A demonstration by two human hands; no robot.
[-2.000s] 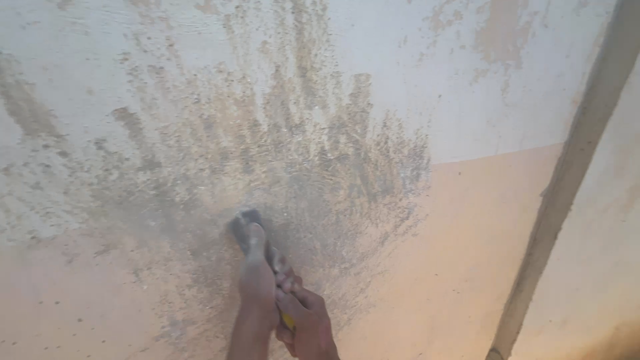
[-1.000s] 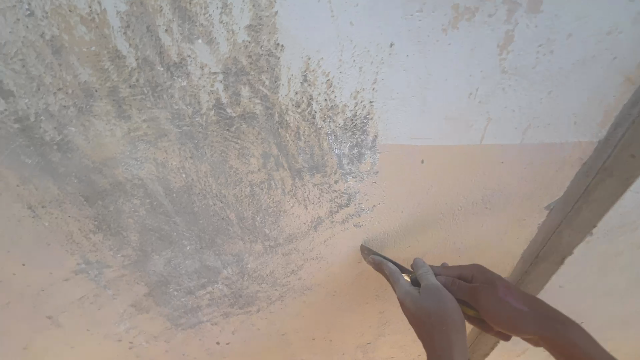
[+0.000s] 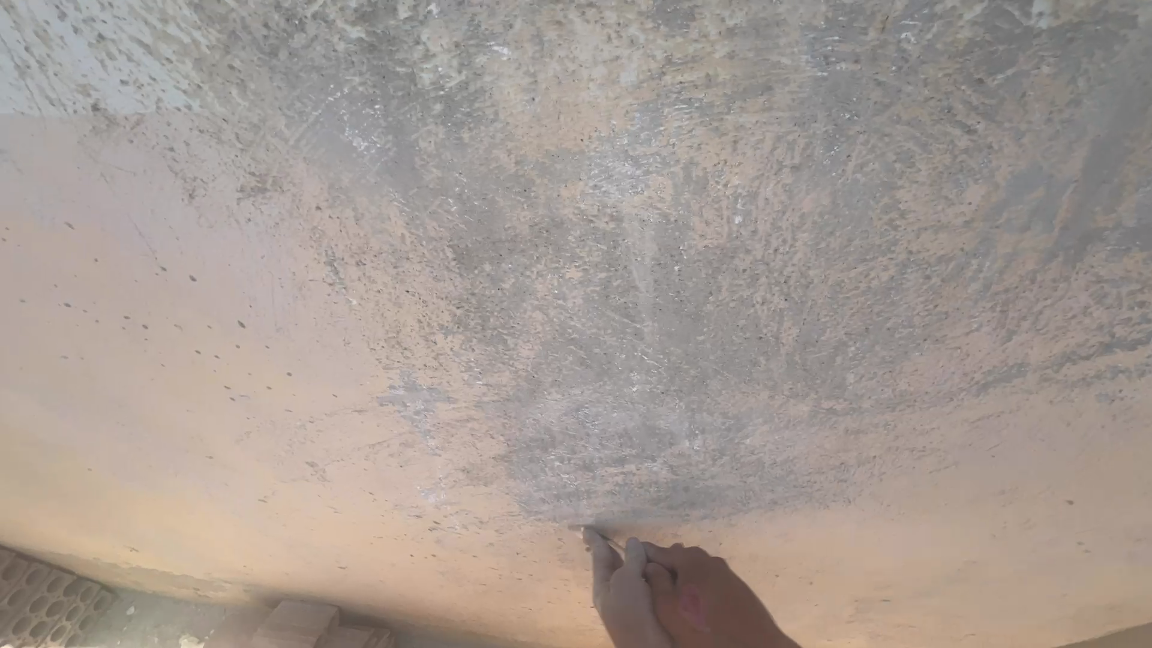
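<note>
Near the bottom of the head view, my left hand (image 3: 623, 589) and my right hand (image 3: 706, 589) are together around a scraper (image 3: 614, 542). The fingers of my left hand are at the blade end. My right hand closes on it just behind, and the handle is mostly hidden by the hands. The thin blade edge meets the painted wall (image 3: 405, 540), at the lower border of a large grey scraped patch (image 3: 630, 342). Peach paint surrounds this patch below and at the left.
Perforated clay bricks (image 3: 49, 594) lie at the foot of the wall in the lower left corner. Further reddish blocks (image 3: 297, 623) sit near the bottom edge. Pale blue-white paint (image 3: 90, 63) shows at the upper left.
The view has shifted strongly toward the lower left part of the wall. Both hands, still on the scraper, have gone from the peach area right of the grey patch to its lower border.
</note>
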